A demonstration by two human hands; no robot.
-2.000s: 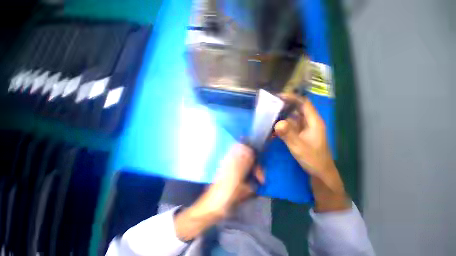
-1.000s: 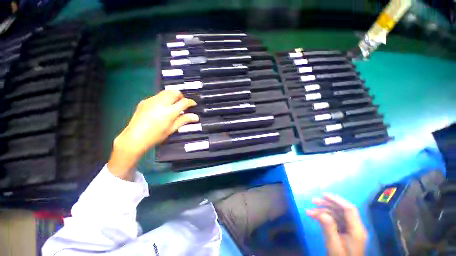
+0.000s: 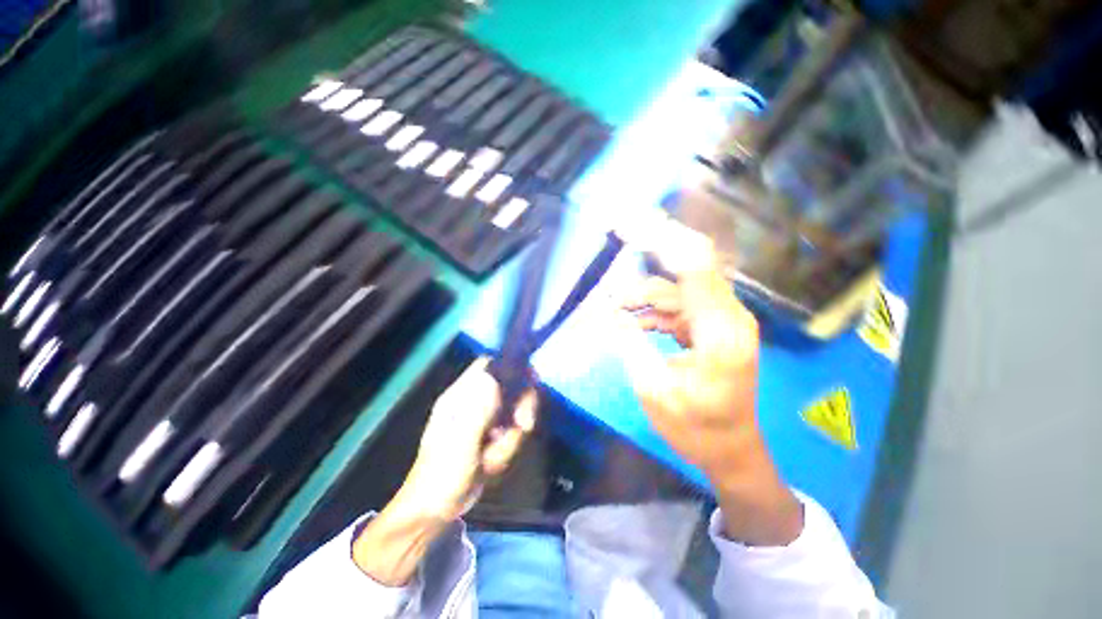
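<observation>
My left hand (image 3: 463, 441) is closed around the lower part of a black folding tripod (image 3: 517, 336), in front of my body. The tripod's black legs are spread upward in a narrow Y over the blue table. My right hand (image 3: 707, 363) is raised to the right of it with its fingers bent. Its fingertips are close to the tip of the right leg, but blur and glare hide whether they touch it or hold anything.
A black tray (image 3: 399, 284) with several silver-ended sticks lies at left on the green bench (image 3: 532, 36). A second filled tray (image 3: 469, 256) lies beyond it. The machine (image 3: 786, 230) with clear guards stands at the blue table's (image 3: 773, 375) far side. A grey panel (image 3: 1027, 399) is at right.
My left hand has left the near tray and now holds a tripod with its legs spread. My right hand has risen beside it. The view has turned right, towards the machine.
</observation>
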